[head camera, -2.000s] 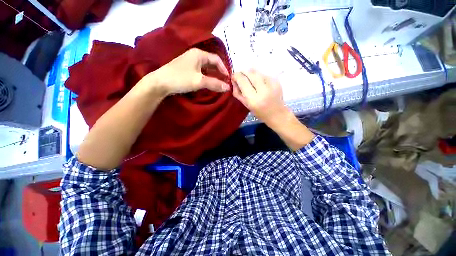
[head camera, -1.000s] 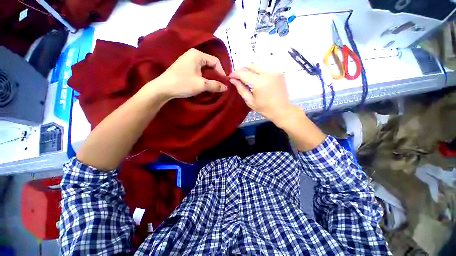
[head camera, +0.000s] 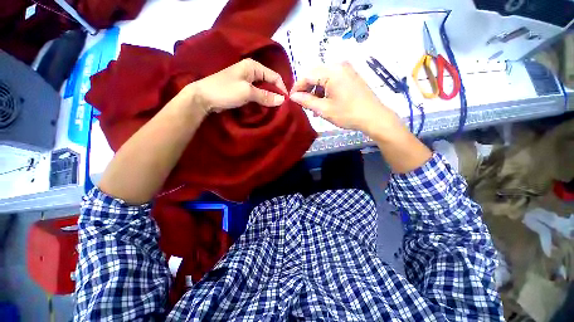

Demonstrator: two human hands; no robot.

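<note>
The dark red garment piece (head camera: 208, 144) lies bunched on the white machine table, left of the needle area, and hangs over the front edge. My left hand (head camera: 236, 88) is above the cloth, thumb and forefinger pinched at its right part. My right hand (head camera: 333, 97) meets it there, thumb and forefinger pinched tip to tip. A tiny bit of red shows between the fingertips; whether it is seam edge or thread cannot be told. Black thread snips (head camera: 385, 74) and scissors (head camera: 435, 77) with yellow and red handle rings lie to the right, both untouched.
The presser foot area (head camera: 349, 22) is at the top centre. A dark blue cord (head camera: 464, 100) runs past the scissors. A grey vented housing (head camera: 22, 104) stands left, a red plastic stool (head camera: 50, 255) lower left. Khaki-brown garments (head camera: 503, 182) are piled at right.
My right hand has turned flatter and its wrist has moved right. The fingertips of both hands stay together, slightly above the cloth. The red cloth has barely moved.
</note>
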